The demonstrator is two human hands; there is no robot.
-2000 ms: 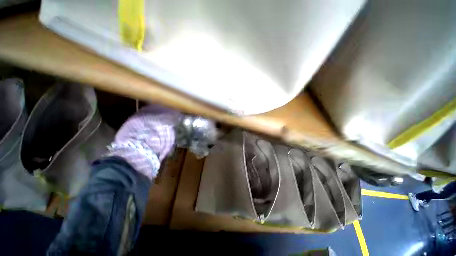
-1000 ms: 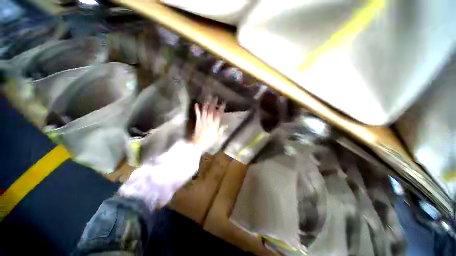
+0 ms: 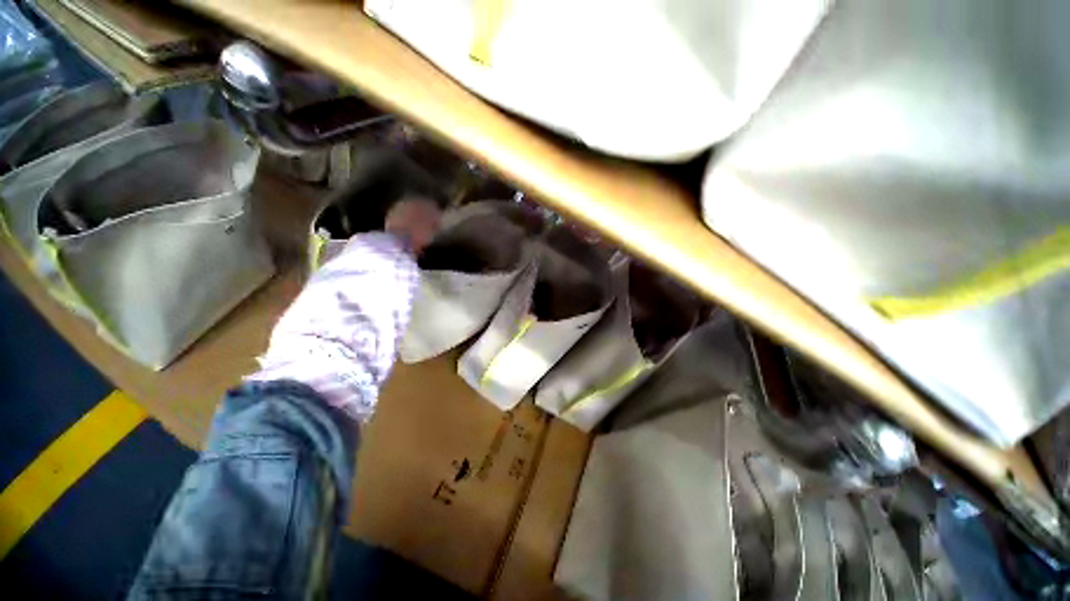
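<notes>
My left hand [image 3: 411,221], in a pink cuff and denim sleeve, reaches in from the lower left to the open mouths of small beige bag bodies on the lower shelf. It is blurred and partly dark, and lies at the rim of one small bag body [image 3: 452,308]. Its fingers cannot be made out, nor whether they grip the rim. Two more small bag bodies with yellow edges [image 3: 522,346] stand tilted just right of it. A wider open bag body [image 3: 164,270] stands to the left. My right hand is not in view.
The upper shelf edge [image 3: 563,194] crosses above my hand, bearing large pale bag bodies [image 3: 610,71]. Metal rack fittings [image 3: 246,73] sit under it. Cardboard liner [image 3: 428,464] covers the lower shelf. More bags [image 3: 657,499] stand packed at the lower right.
My left hand has moved left from the gap between bags to a bag mouth. Small bags now stand where that gap was. The view has also shifted.
</notes>
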